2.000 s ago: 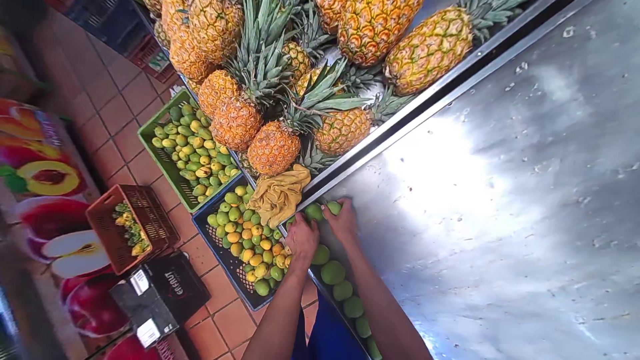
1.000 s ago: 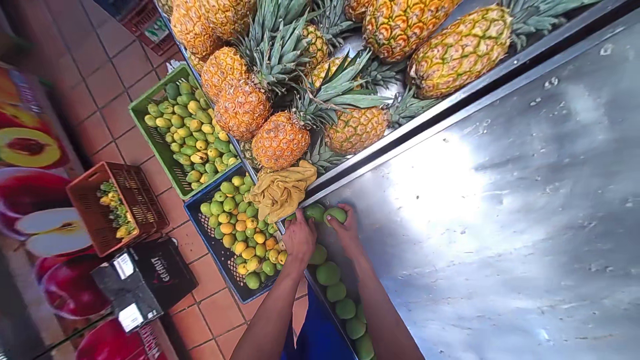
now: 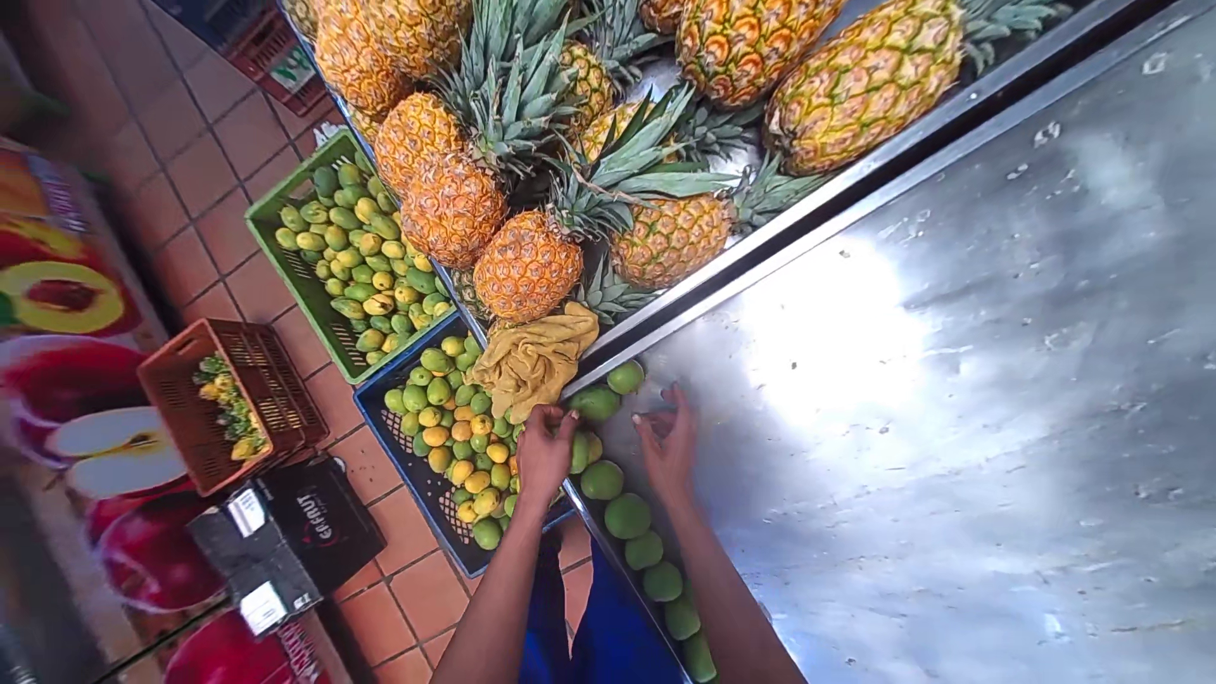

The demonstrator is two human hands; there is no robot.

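Observation:
Green round fruits (image 3: 628,516) form a row along the near edge of a metal display table (image 3: 950,456). At the row's upper end, by the table's corner, lie a larger green fruit (image 3: 596,404) and a small round one (image 3: 625,377). My left hand (image 3: 546,451) is at the table's edge beside these fruits, its fingers bent close to them; whether it grips one cannot be told. My right hand (image 3: 668,437) hovers just right of the fruits, thumb and fingers apart, holding nothing. A crumpled yellow-brown cloth (image 3: 537,359) lies just above my left hand.
Pineapples (image 3: 527,266) fill the adjoining metal display beyond a raised rim (image 3: 855,190). Below left on the tiled floor stand a blue crate (image 3: 423,532) and a green crate (image 3: 285,261) of green-yellow fruit, an orange-brown crate (image 3: 176,380) and a black box (image 3: 332,522).
My right hand has let go of the small green fruit at the row's upper end and moved slightly away from it. My left hand stays near the table's edge.

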